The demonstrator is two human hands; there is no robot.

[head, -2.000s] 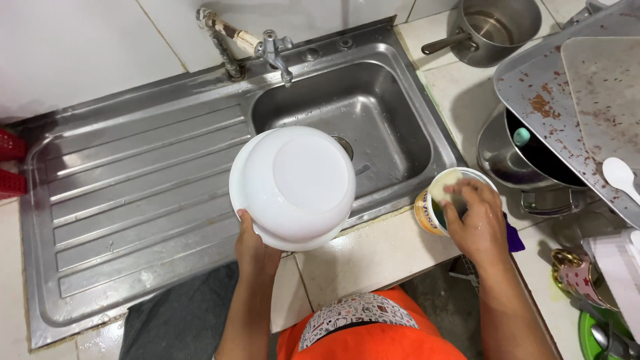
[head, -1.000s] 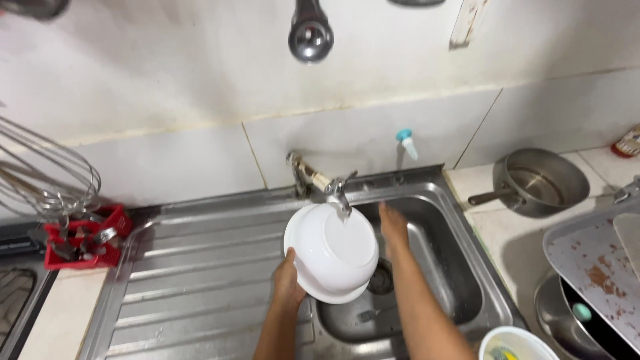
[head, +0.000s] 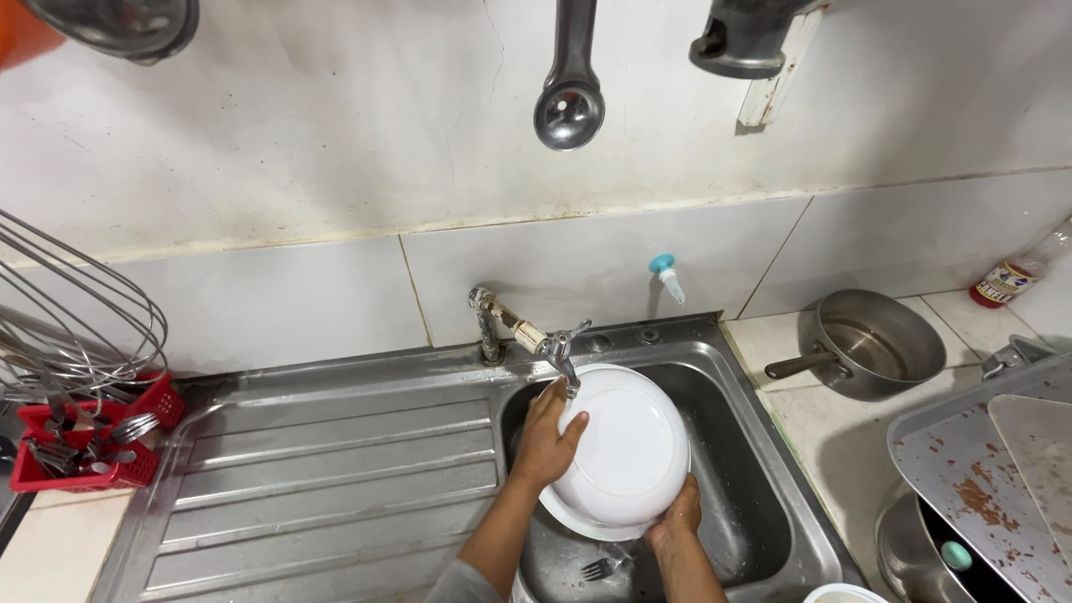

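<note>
A white bowl (head: pixel 624 452), its base turned up, is held over the steel sink (head: pixel 745 494) close under the metal tap (head: pixel 559 352). My left hand (head: pixel 548 435) grips its left side, with the thumb on the outer wall. At the lower right edge, my right hand (head: pixel 677 515) holds the rim, its fingers partly hidden by the bowl. A fork (head: pixel 597 569) lies in the sink below, where some water shows.
Left of the sink is the ribbed drainboard (head: pixel 335 477), with red cutlery baskets (head: pixel 88 477) and whisks (head: pixel 84 310) beyond. To the right are a saucepan (head: pixel 879 343), a soiled tray (head: pixel 963 469), a large pot (head: pixel 909 544) and a bottle (head: pixel 1009 280). Metal utensils hang above, including a scoop (head: pixel 569 113).
My right hand has left the tub at the sink's right side and now holds the bowl's rim. The bowl has moved under the tap. The view has tilted up toward the wall.
</note>
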